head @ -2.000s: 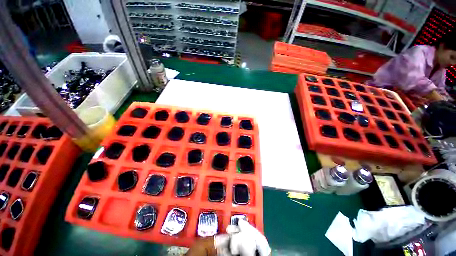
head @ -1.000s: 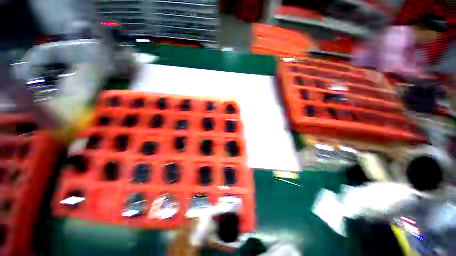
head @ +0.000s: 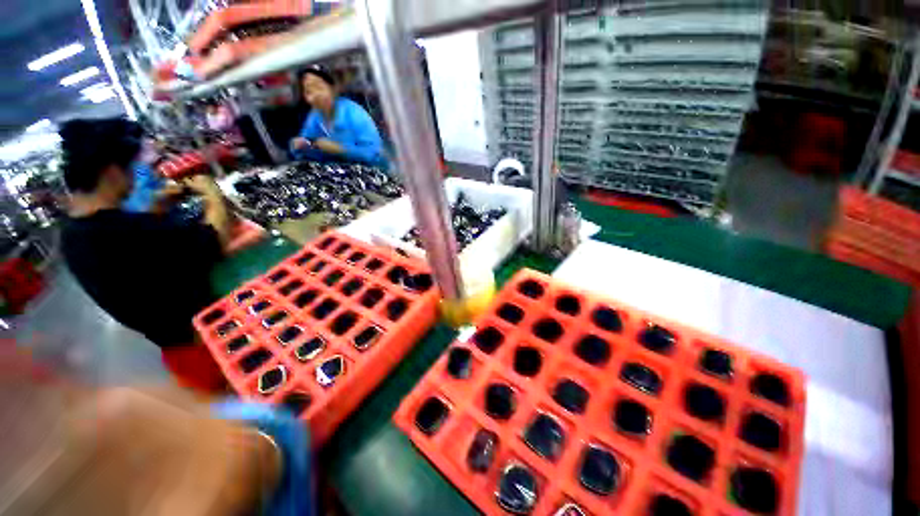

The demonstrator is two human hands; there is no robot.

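An orange-red tray (head: 623,401) lies in front, its pockets holding dark strapless watch units; the front edge is cut off by the picture. A watch unit (head: 482,449) sits in the second pocket of its near-left row. A large, blurred bare hand or forearm (head: 131,454), seemingly my left, enters at the lower left, with a blue band or sleeve-like thing (head: 285,443) at its right end. Its fingers and any held thing cannot be made out. My right hand is not in view.
A second filled orange tray (head: 388,355) lies left. Metal posts (head: 416,151) stand behind, with a yellow round item (head: 470,304) and a white bin (head: 516,207). A white sheet (head: 686,302) lies right. A person in black (head: 141,262) and one in blue (head: 353,129) are at left.
The view has swung left. The formerly empty near-row pocket now holds a unit. The white-tipped hand at the tray's front has left view, and a blurred hand or forearm shows lower left.
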